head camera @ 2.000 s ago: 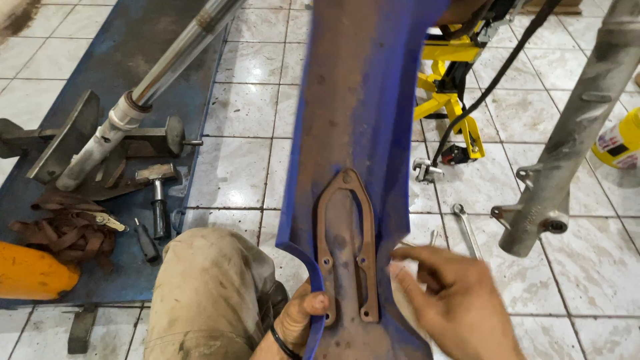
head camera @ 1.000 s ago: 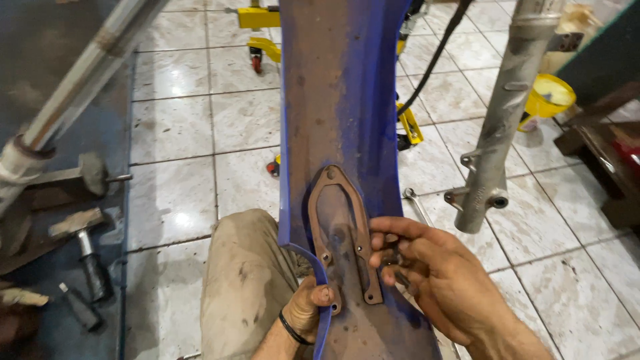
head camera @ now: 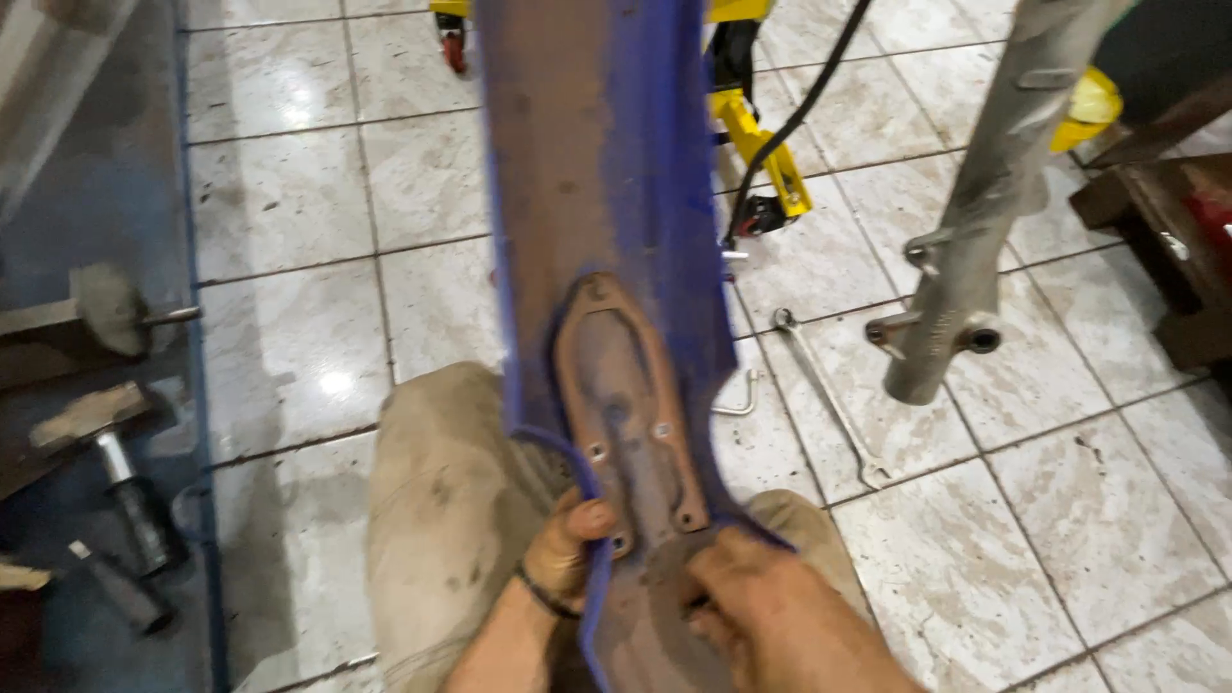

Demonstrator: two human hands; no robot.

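A blue plastic motorcycle fender (head camera: 568,173), its brown-stained underside facing me, stands between my knees. A U-shaped brown metal bracket (head camera: 664,385) with small holes lies against that underside. My left hand (head camera: 573,544) grips the fender's left edge, the thumb on the inner side near the bracket's lower left end. Just below the bracket's lower right end, my right hand (head camera: 760,597) rests at the fender with curled fingers; whether something small is between them cannot be told.
A fork leg (head camera: 962,221) hangs at the right. A combination wrench (head camera: 833,399) and a hex key (head camera: 741,395) lie on the tiles. On the left bench are a hammer (head camera: 115,452) and a screwdriver (head camera: 120,587). A yellow stand (head camera: 760,144) is behind the fender.
My right hand has moved down from beside the bracket's right arm to below its lower end. My left hand keeps its hold on the fender's edge. The view has shifted.
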